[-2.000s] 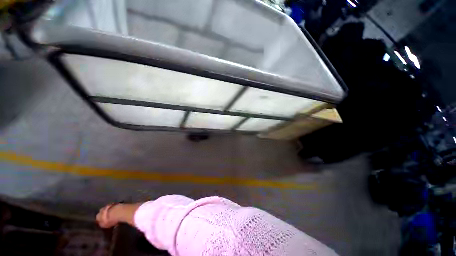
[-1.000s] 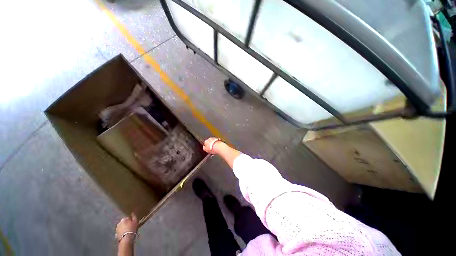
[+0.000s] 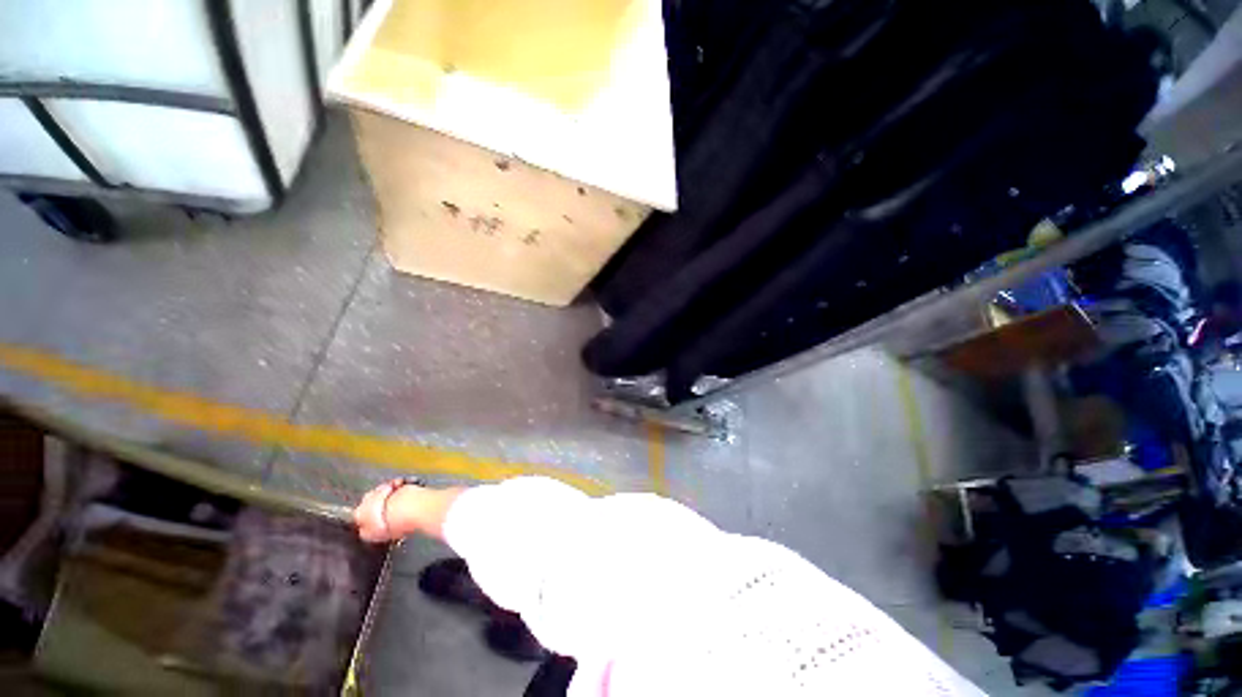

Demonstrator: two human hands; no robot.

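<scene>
A deep brown open carton point(image 3: 198, 475) stands at the lower left, cut off by the picture's edge. My right hand point(image 3: 384, 511) grips the carton's corner at its rim. Inside lie a shiny greyish-purple polybag point(image 3: 289, 586), a flat tan cardboard piece point(image 3: 134, 599) beside it and a pale floppy bundle point(image 3: 44, 524) at the left. A small yellow tag point(image 3: 353, 670) shows on the near rim. My left hand is out of the picture.
A yellow line point(image 3: 327, 440) runs on the grey floor beyond the carton. A white trolley point(image 3: 150, 143) on wheels stands upper left, a tan open box point(image 3: 477, 211) beside it. Black garments point(image 3: 872, 177) hang from a metal rail on the right. Dark cloth piles point(image 3: 1062, 586) lie lower right.
The view has swung right. The carton now sits lower left, with my right hand still at its corner. My left hand has gone out of view. The hanging black garments now show more fully.
</scene>
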